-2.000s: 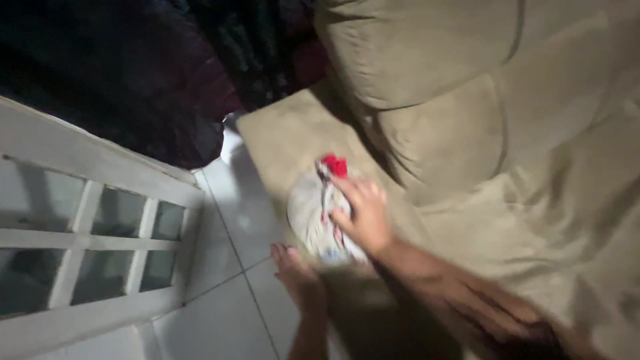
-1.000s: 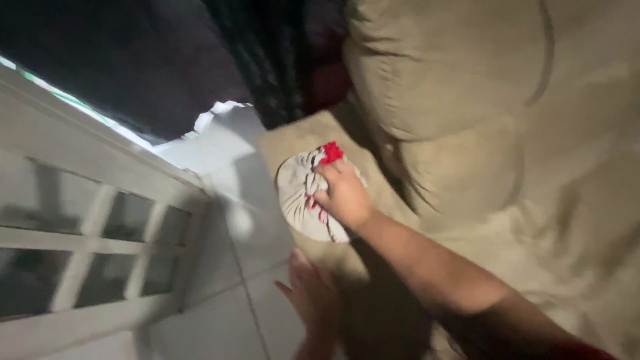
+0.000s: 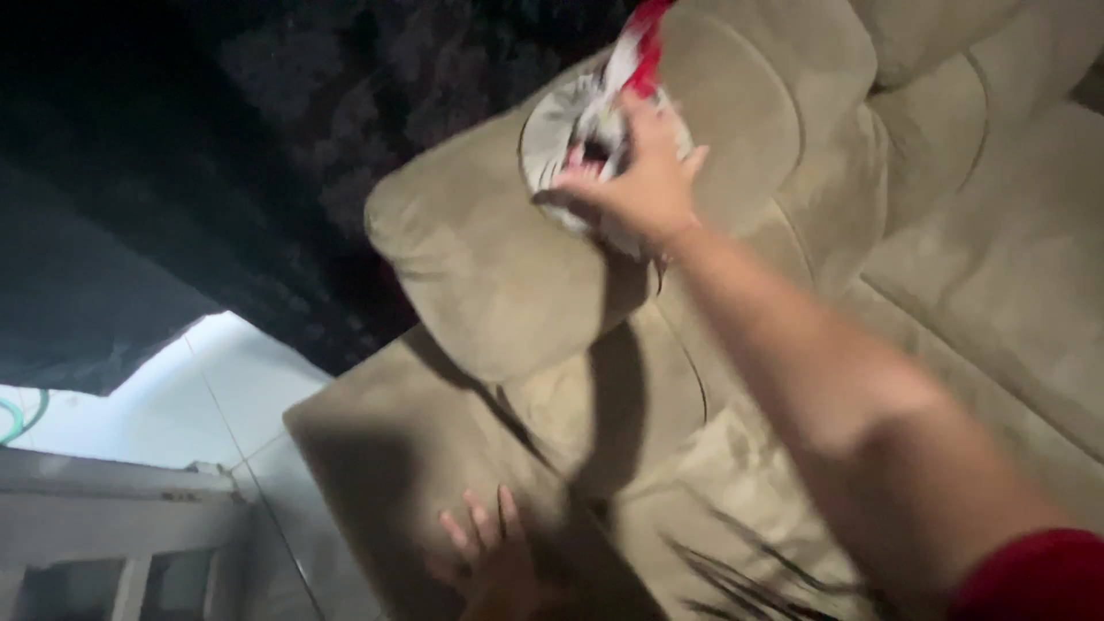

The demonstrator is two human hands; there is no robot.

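A round, flat whitish fabric piece [image 3: 545, 129] with dark and red markings is up against the tan sofa back cushion [image 3: 492, 285], at the top of the view. On it lies my right hand [image 3: 642, 164], fingers curled around its gathered middle and a red and white strip of cloth [image 3: 638, 56]. Motion blur hides the exact grip. Low in the view, my left hand [image 3: 487, 539] is spread over the sofa's tan armrest, holding nothing; whether it touches the fabric there cannot be told.
Dark patterned curtain [image 3: 285, 155] hangs behind the sofa at the upper left. White floor tiles [image 3: 194, 388] and a white paned door or window frame [image 3: 112, 517] lie to the left. Thin dark lines or strands cross the sofa seat [image 3: 733, 483].
My right hand and the round fabric piece have moved from the armrest up to the back cushion. The left hand is now over the armrest. The view has shifted.
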